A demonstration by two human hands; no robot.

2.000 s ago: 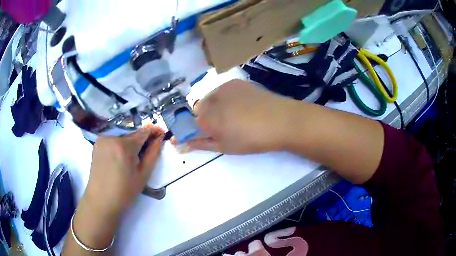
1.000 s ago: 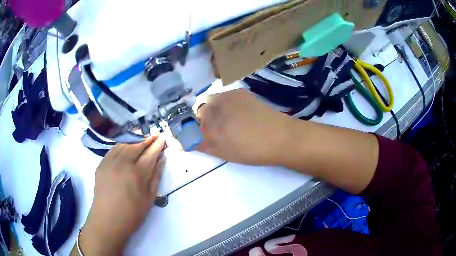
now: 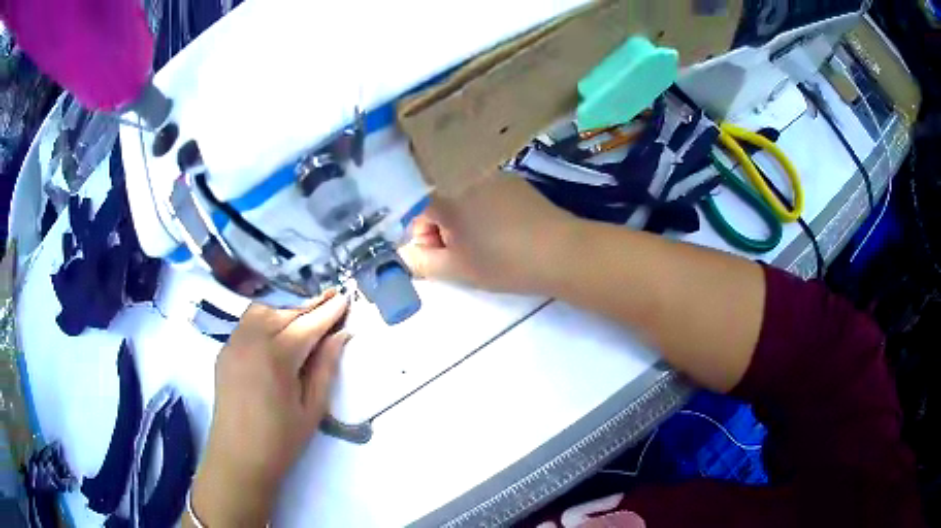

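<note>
My left hand (image 3: 266, 382) is at the needle area of the white sewing machine (image 3: 299, 72), fingertips pinched beside the presser foot (image 3: 346, 281). A thin dark sliver of cloth shows at its fingertips; the rest is hidden. A striped dark piece (image 3: 215, 318) sticks out behind this hand. My right hand (image 3: 485, 232) is right of the blue-grey fitting (image 3: 394, 294), fingers curled under the machine head; whether it holds anything is hidden. Curved dark pieces (image 3: 117, 438) lie at lower left, with a pale-edged band among them.
Cardboard (image 3: 495, 119) with a mint-green piece (image 3: 629, 83) is on the machine head. Striped bands (image 3: 619, 186) and yellow-and-green-handled scissors (image 3: 769, 170) lie at right. A dark cloth heap (image 3: 98, 268) is at left. A measuring tape (image 3: 578, 454) runs along the front edge.
My right hand has drawn back from the needle area, to the right of the blue-grey fitting. My left fingertips stay by the needle. The whole view has shifted a little.
</note>
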